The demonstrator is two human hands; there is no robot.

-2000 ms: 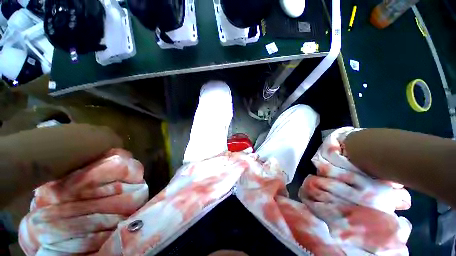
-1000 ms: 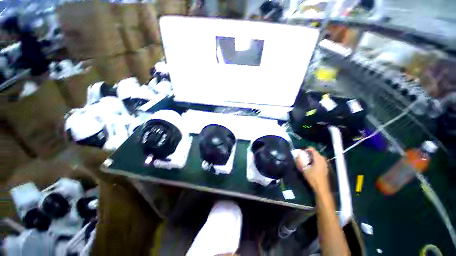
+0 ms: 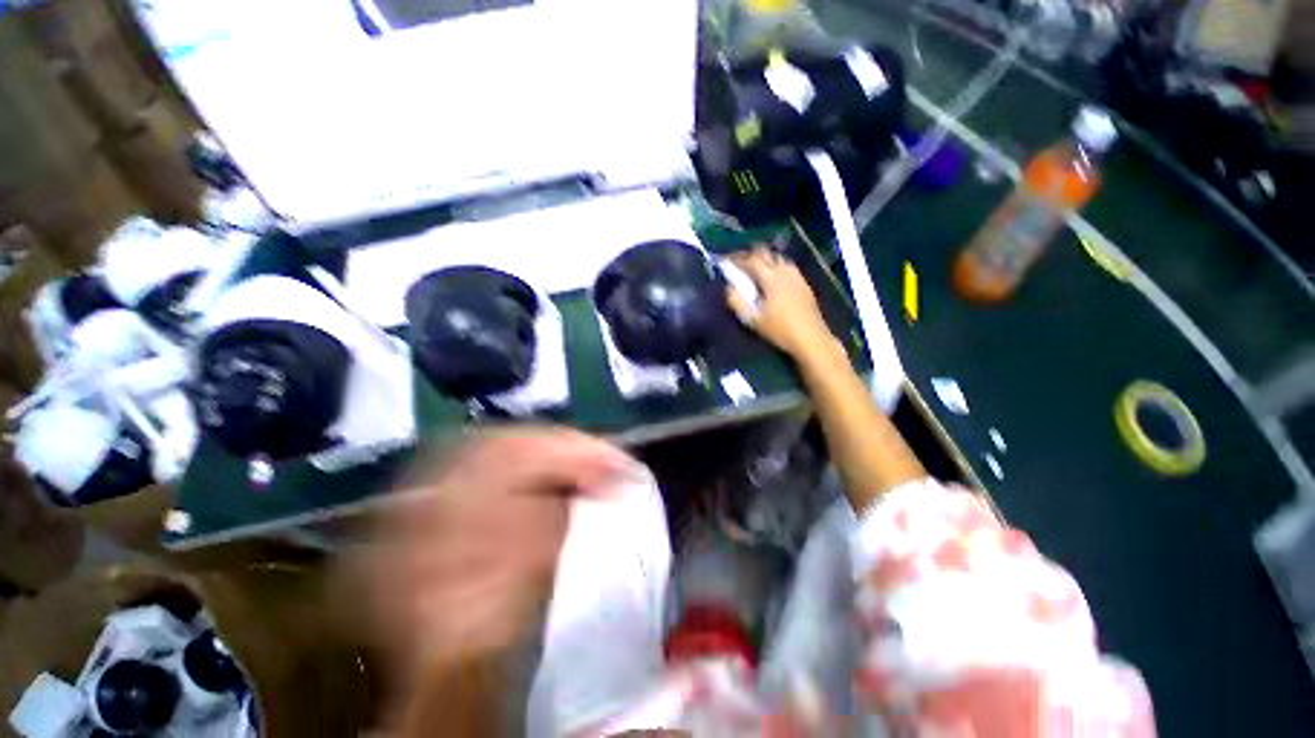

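Observation:
Three white-housed dome cameras with black ball heads stand in a row on the dark green bench: the left camera [image 3: 270,389] with small round lights showing, the middle camera [image 3: 473,332] and the right camera [image 3: 661,303]. My right hand [image 3: 776,300] rests on the white mouse [image 3: 740,289] just right of the right camera, covering part of it. My left hand [image 3: 498,534] is large and badly blurred, in front of the bench edge above my lap; its fingers cannot be made out.
A bright monitor [image 3: 447,108] stands behind the cameras, a black cylindrical unit [image 3: 800,130] to its right. A white strap [image 3: 860,274] runs over the bench edge. An orange bottle [image 3: 1027,216], a yellow stick [image 3: 910,291] and a tape roll [image 3: 1158,428] lie right. White cameras [image 3: 108,368] are piled left.
The view has tilted down and shifted right since one second ago. My left hand has come into view, blurred. My right hand stays at the mouse, where it was one second ago.

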